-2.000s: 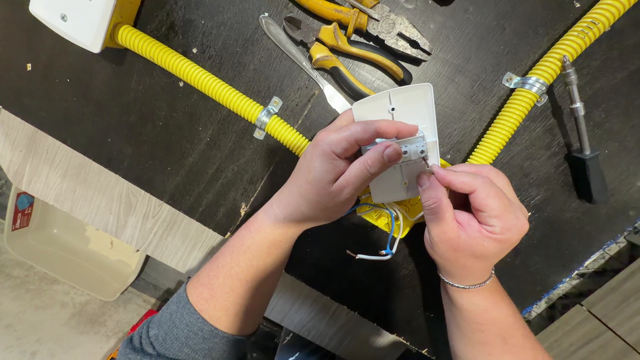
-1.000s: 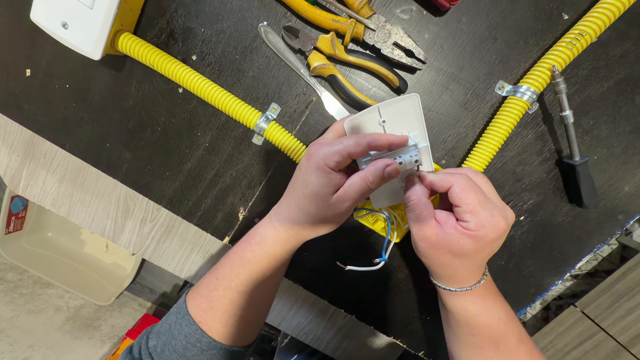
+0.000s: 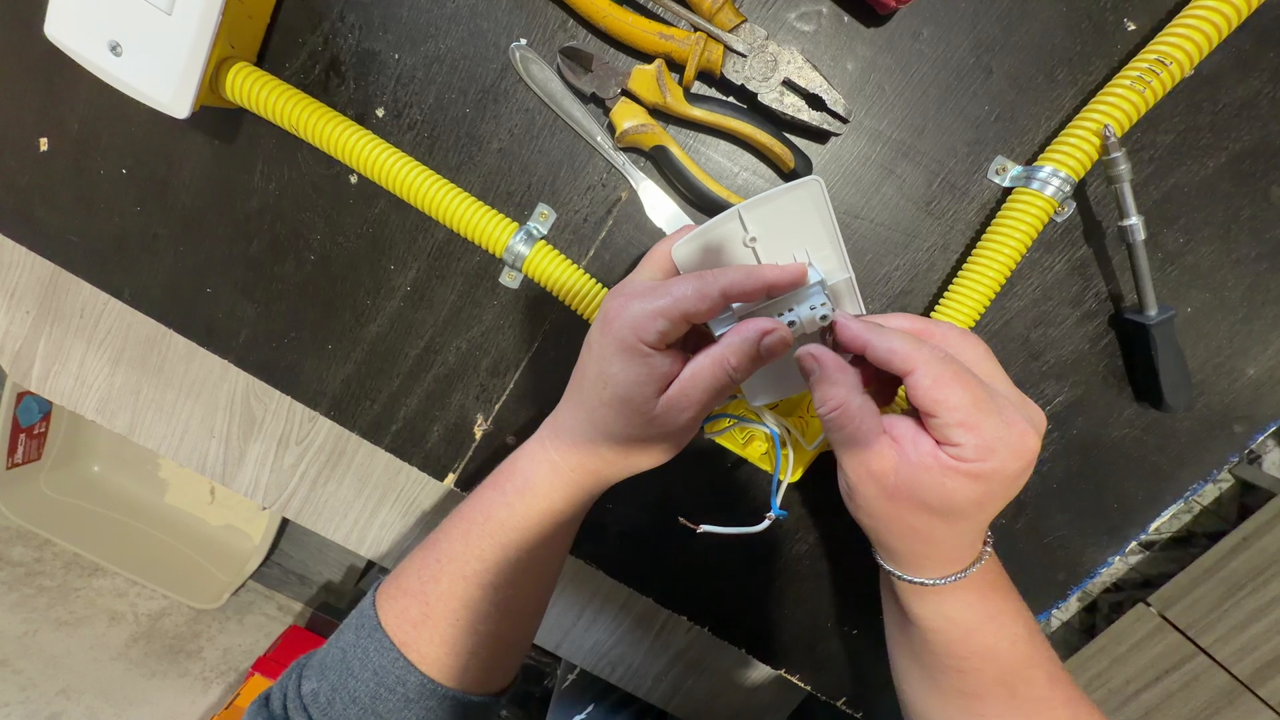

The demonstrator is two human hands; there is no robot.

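My left hand (image 3: 660,360) grips a white electrical wall plate (image 3: 790,225), its back side up, with a light grey terminal module (image 3: 805,308) across its middle. Beside the module's screw terminals, my right hand (image 3: 920,400) has thumb and forefinger close together; whether something small is between them is hidden. Under the plate lies a yellow electrical box (image 3: 745,445), partly covered by the hands. Blue and white wires (image 3: 775,470) come out of it, and a white one ends in bare copper.
Yellow corrugated conduits, left (image 3: 400,190) and right (image 3: 1010,235), are held by metal clamps. Diagonal cutters (image 3: 690,130), combination pliers (image 3: 770,75) and a table knife (image 3: 580,110) lie beyond the hands. A screwdriver (image 3: 1140,270) lies right. Another white plate (image 3: 140,50) sits upper left.
The plate and module remain in my left hand. My right fingers stay at the terminal end, with only a slight shift in their pose.
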